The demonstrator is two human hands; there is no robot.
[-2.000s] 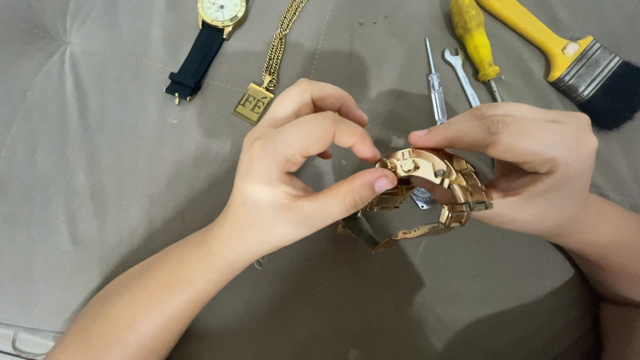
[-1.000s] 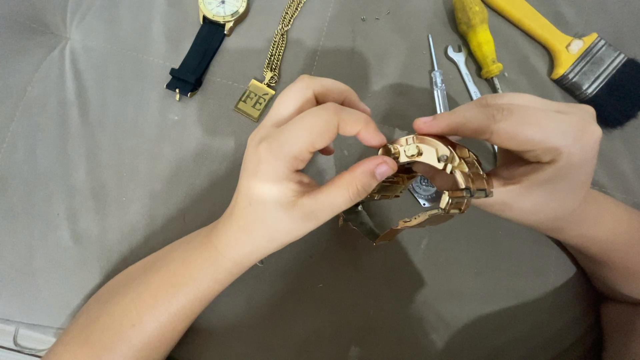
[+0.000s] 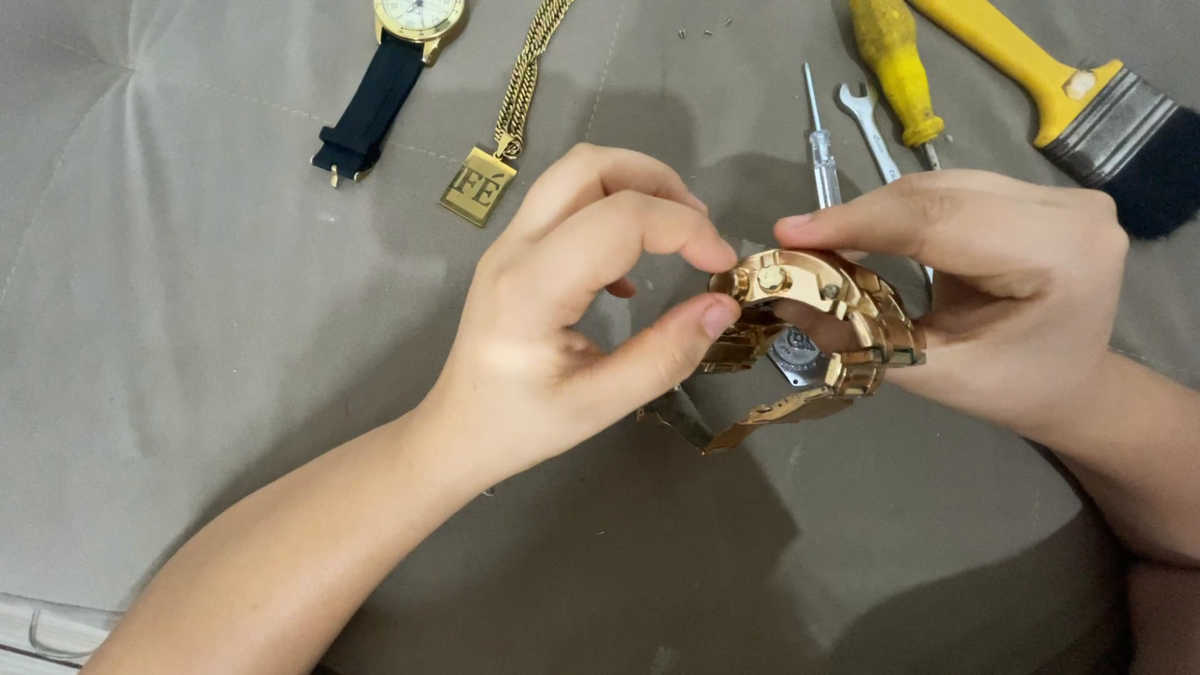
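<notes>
A gold-coloured metal wristwatch [image 3: 797, 281] is held up on its side, crown side toward me, its linked bracelet hanging in a loop. My left hand [image 3: 581, 309] pinches the knob at the left of the case between thumb and index finger. Around the right side of the case and bracelet, my right hand [image 3: 994, 281] grips the watch, fingers along its top edge. Through the bracelet loop a round-marked metal plate [image 3: 797, 356] shows below, partly hidden. The watch's dial faces away and cannot be seen.
Beyond my hands lie a small clear-handled screwdriver [image 3: 824, 169], an open-end wrench [image 3: 872, 131], a yellow-handled tool [image 3: 891, 70], a yellow paintbrush [image 3: 1092, 117] and several tiny metal pieces [image 3: 708, 33]. Farther left are a gold chain with pendant [image 3: 478, 186] and a black-strapped watch [image 3: 370, 108], all on grey upholstery [image 3: 187, 281].
</notes>
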